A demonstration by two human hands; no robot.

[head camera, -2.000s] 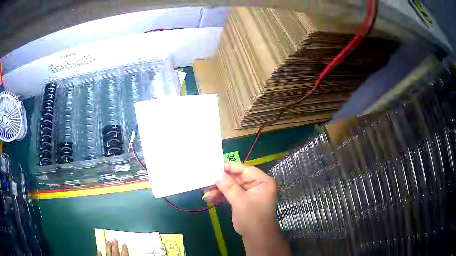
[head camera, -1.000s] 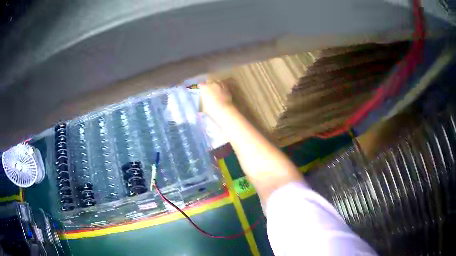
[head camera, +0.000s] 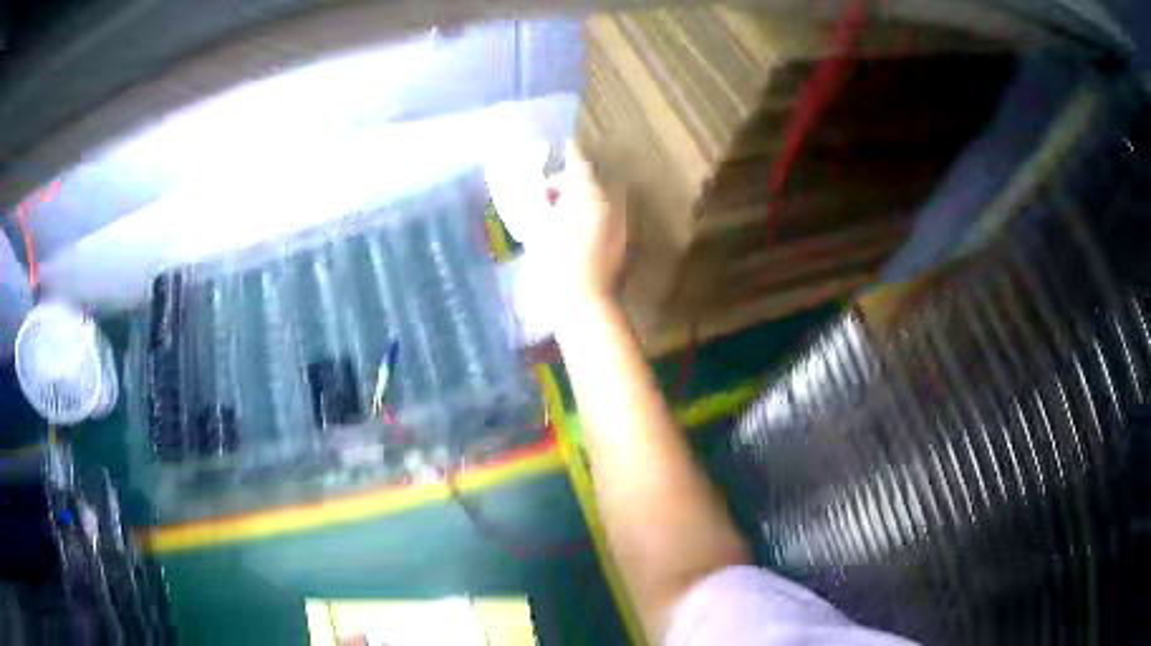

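My right hand [head camera: 583, 234] is blurred, reaching to the back of the bench beside the cardboard stack. A white thing [head camera: 511, 189] is at its fingers; I cannot tell whether the hand grips it. Another white piece [head camera: 526, 300] lies just below. The pale and yellow form pad [head camera: 436, 621] is cut off by the bottom edge. A small skin-coloured patch on it, likely fingertips of my left hand [head camera: 355, 640], shows at the edge. A slotted clear tray [head camera: 271, 341] holds dark parts in some channels, with a slim dark-and-white pen-like thing [head camera: 386, 372] on it.
A tall pile of cardboard sheets [head camera: 682, 139] stands at the back right. Clear ribbed tray stacks [head camera: 959, 467] fill the right side. A white fan [head camera: 61, 362] stands at the left, above more clear trays [head camera: 95, 543]. A thin red wire crosses the bench edge.
The white sheet held up in my right hand two seconds ago is no longer held there; the hand has moved to the back. The form pad is back in view since one second ago.
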